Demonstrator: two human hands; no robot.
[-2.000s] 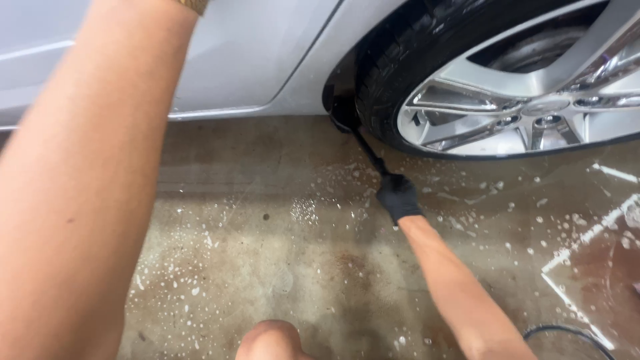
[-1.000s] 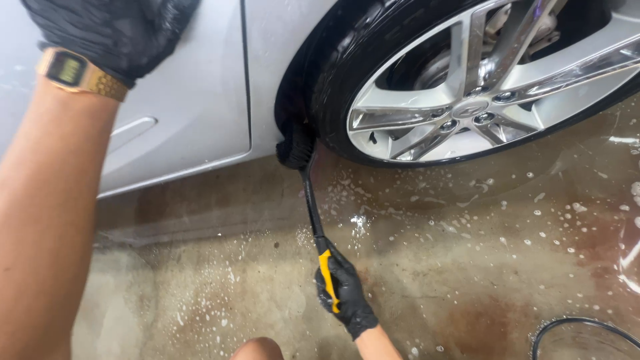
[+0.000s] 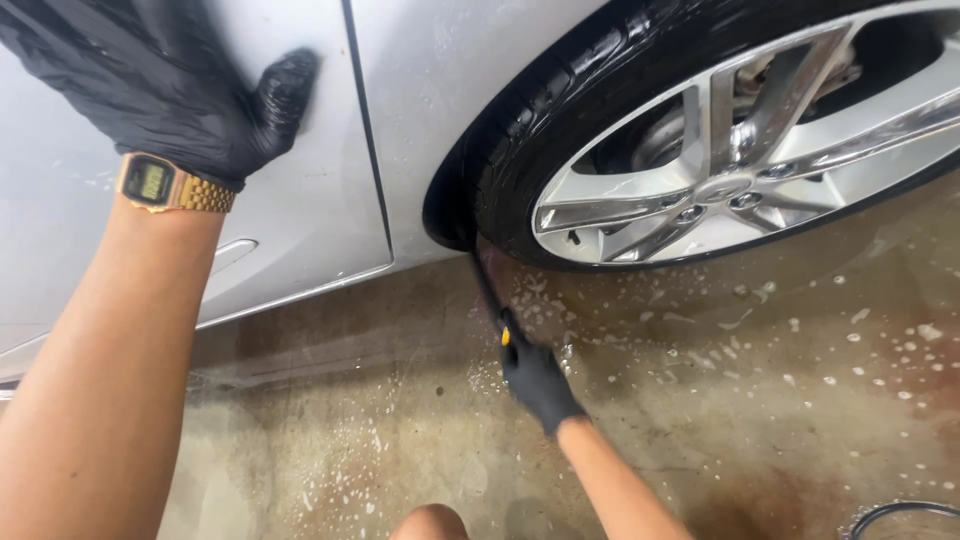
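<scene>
My right hand [image 3: 536, 375], in a black glove, grips the black and yellow handle of a long brush [image 3: 487, 285]. The brush's head is hidden in the dark gap of the wheel well [image 3: 446, 206], between the car body and the black tire [image 3: 517, 142]. My left hand [image 3: 180, 82], also gloved in black, rests spread on the silver car door [image 3: 300, 202], thumb apart and holding nothing. A gold digital watch [image 3: 174, 184] is on the left wrist. Beside the brush is the wheel's silver alloy rim [image 3: 720, 187].
The wet concrete floor [image 3: 390, 405] bears foam spots and reddish-brown stains. A dark hose or cable [image 3: 900, 510] curves at the lower right. My knee [image 3: 429, 523] shows at the bottom edge. The door's lower edge runs along the left.
The brush head, visible beside the tire one second ago, is now hidden inside the wheel well. My right hand has moved closer to the wheel. My left hand stays on the door.
</scene>
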